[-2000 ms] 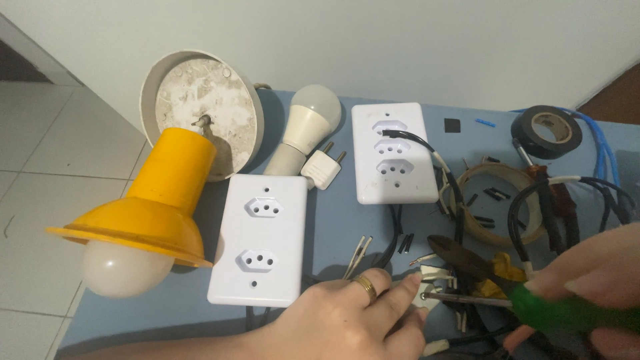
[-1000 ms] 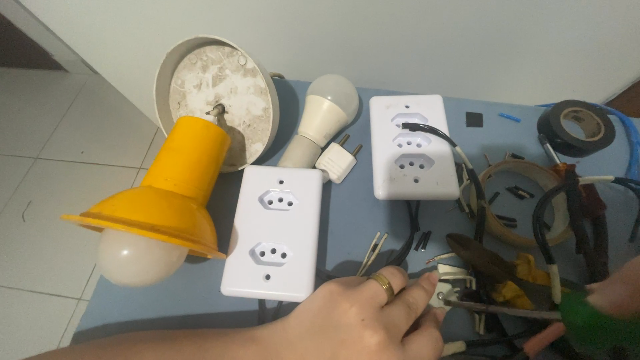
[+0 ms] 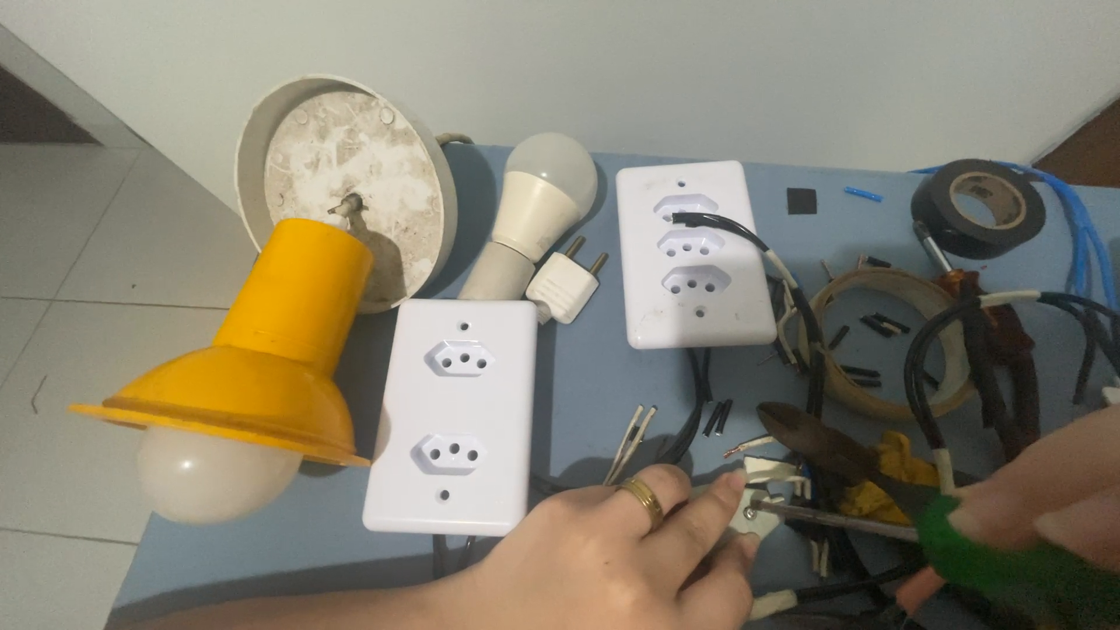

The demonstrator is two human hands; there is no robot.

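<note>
My left hand [image 3: 617,547], with a ring on one finger, holds a small white electrical fitting [image 3: 751,518] against the blue surface. My right hand [image 3: 1037,490], at the right edge, grips the green handle [image 3: 971,551] of a screwdriver. The screwdriver's metal shaft [image 3: 840,518] points left, its tip at a screw on the fitting. White and black wires lie around the fitting, one with a bare copper end [image 3: 739,448]. Left of my left hand lies a white double-socket plate [image 3: 455,402]; behind the hand is a triple-socket plate [image 3: 647,306] with a black cable across it.
A yellow lamp shade [image 3: 293,297] with a bulb leans by a round white base [image 3: 346,166]. Nearby are an LED bulb [image 3: 547,197] and a white plug [image 3: 563,287]. At right lie black tape [image 3: 932,206], a beige tape roll [image 3: 958,385], dark-bladed pliers [image 3: 818,442] and blue wire [image 3: 1081,236].
The view has shifted somewhat. Both hands stay at the white fitting, with the screwdriver's tip still at it.
</note>
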